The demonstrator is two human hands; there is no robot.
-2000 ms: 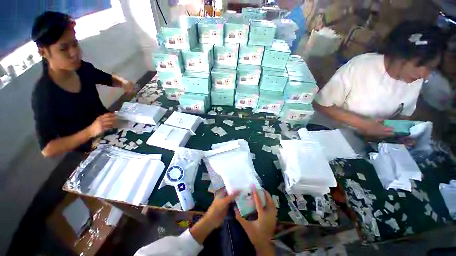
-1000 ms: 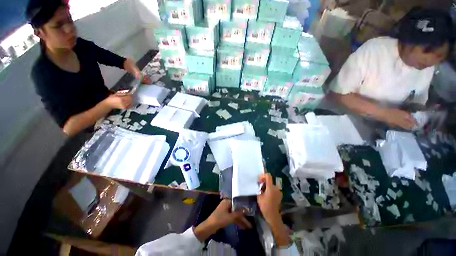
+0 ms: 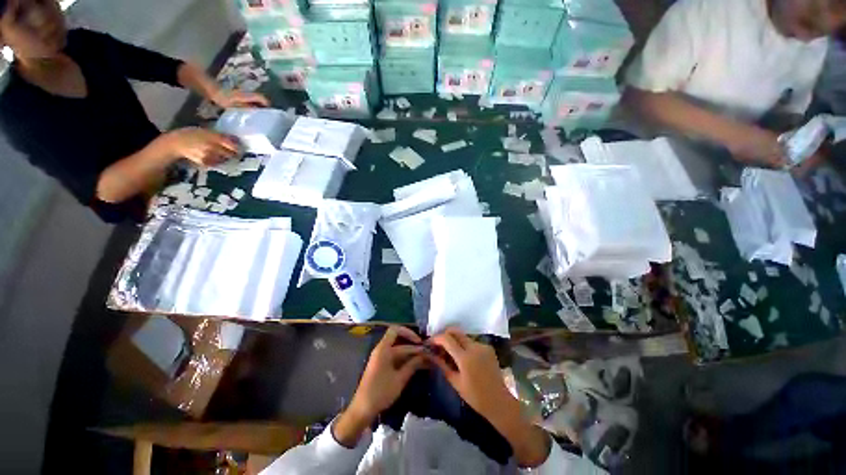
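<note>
A white mailer (image 3: 467, 274) lies at the near edge of the table in front of me, overlapping another flat white mailer (image 3: 422, 223). My left hand (image 3: 391, 366) and my right hand (image 3: 471, 364) meet at its near end. Their fingertips are pinched close together just off the table edge. Something small and dark shows between them. The fingers hide it, and I cannot tell whether they grip the mailer's end or a loose piece.
Mint-green boxes (image 3: 408, 70) stand stacked at the back. White mailer stacks (image 3: 608, 223) lie right and left (image 3: 232, 269). A handheld fan (image 3: 343, 278) lies on a white bag, below two parcels (image 3: 301, 176). Pale scraps litter the green table. People work at both sides.
The mint-green box seen in my hands earlier is no longer visible. The white mailer now lies at the table edge, and my right hand has moved from its side to its near end, beside my left.
</note>
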